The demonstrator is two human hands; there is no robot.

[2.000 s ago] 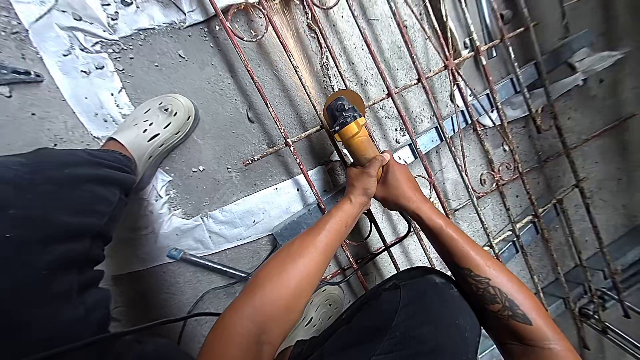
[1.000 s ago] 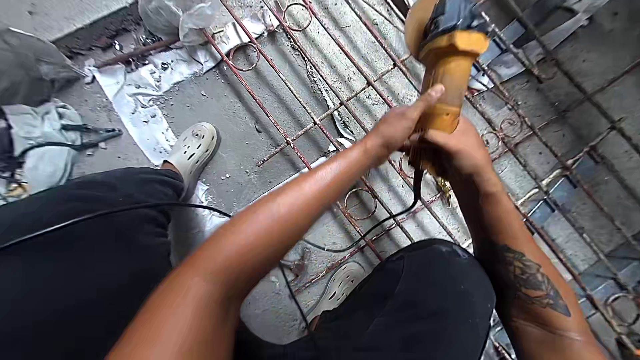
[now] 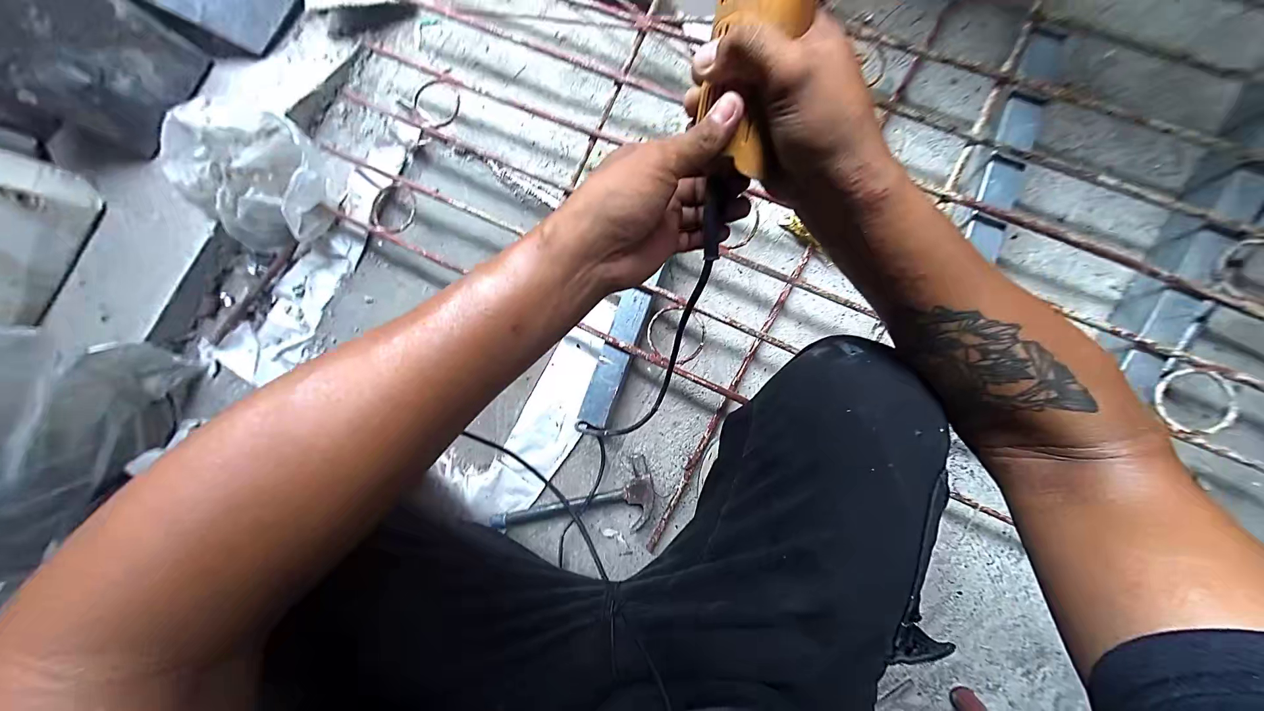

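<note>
At the top centre is a yellow angle grinder point(image 3: 758, 148), its head cut off by the frame's upper edge. My right hand point(image 3: 790, 84) is wrapped around its body. My left hand point(image 3: 662, 193) holds the grinder's rear end, thumb on the casing and fingers beneath it by the cord. A black power cord point(image 3: 681, 336) hangs from there in a curve towards my knees. Below and beyond the tool lies a rusty metal grille point(image 3: 775, 341) of twisted bars with rings, over several grey metal bars point(image 3: 617, 346).
A claw hammer point(image 3: 568, 509) lies on the concrete floor between my legs. Clear plastic bags point(image 3: 237, 173) and a white sheet strip point(image 3: 563, 405) are at the left and centre. Stone-like slabs point(image 3: 99, 59) stand at the upper left.
The grinder, at the grille two seconds ago with sparks by its disc, has been lifted away from it. My left hand has shifted to its rear end. The view has swung considerably.
</note>
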